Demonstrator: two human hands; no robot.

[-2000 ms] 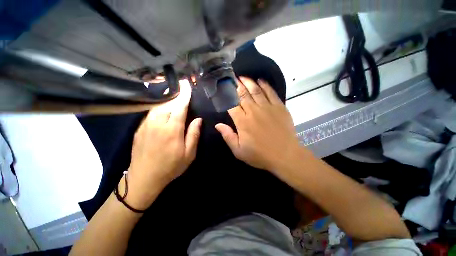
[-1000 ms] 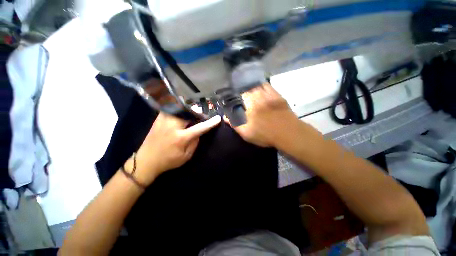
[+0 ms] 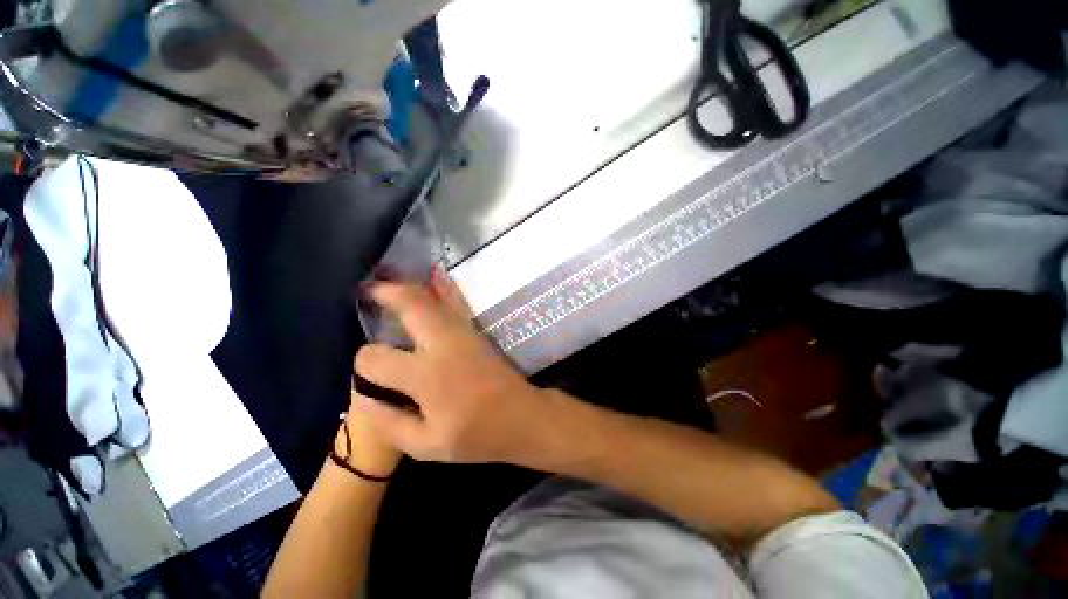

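The black fabric panel (image 3: 281, 263) runs from under the sewing machine head (image 3: 269, 70) over the table's front edge onto my lap. My right hand (image 3: 463, 386) is closed on its right edge in front of the machine, at a blurred greyish fold (image 3: 410, 252). My left hand (image 3: 377, 427), with a dark cord at the wrist, is against my right hand and mostly hidden by it; its grip cannot be told. A narrow black strip shows between the hands. The needle area is blurred.
Black-handled scissors (image 3: 750, 88) lie on the table at upper right. A ruler strip (image 3: 656, 252) follows the front edge. Pale and black cut pieces (image 3: 88, 304) lie at left. A heap of grey and black pieces (image 3: 984, 257) is at right.
My hands have moved away from the needle area toward me and come together. The view has shifted, so the machine head sits farther up and left. The fabric's right edge is folded or lifted.
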